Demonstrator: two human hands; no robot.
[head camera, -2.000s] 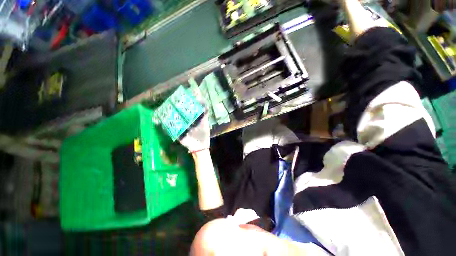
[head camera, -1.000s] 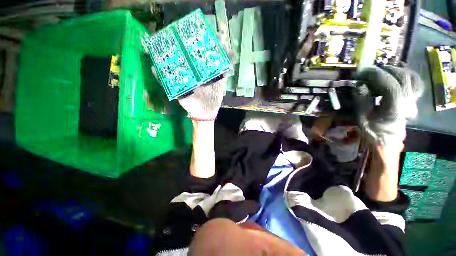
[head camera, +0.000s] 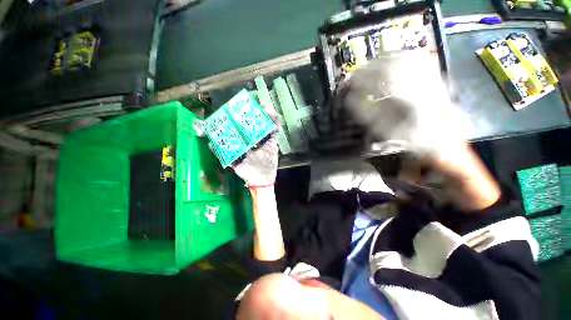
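Note:
My left hand (head camera: 258, 164), in a grey-white glove with a red cuff edge, holds a circuit board (head camera: 240, 128) with its teal underside up, beside the green crate. My right hand (head camera: 401, 103), gloved and strongly blurred, is over the near part of a black carrier frame (head camera: 324, 59). Its fingers cannot be made out. Inside the frame lies a board with yellow and black parts (head camera: 382, 42), partly hidden by my right hand. Pale green strips (head camera: 285, 103) lie on the bench between the held board and the frame.
The green crate (head camera: 116, 187) stands at the left with a dark divider inside. A yellow-edged board (head camera: 518, 70) lies on the bench at right, near a blue-purple marker pen (head camera: 489, 20). Teal boards (head camera: 540, 190) lie low at right. A green conveyor belt (head camera: 238, 34) runs behind.
My right hand has moved left from the frame's right side to over its near part. My left hand still holds the teal board. The camera view has shifted since the earlier frames.

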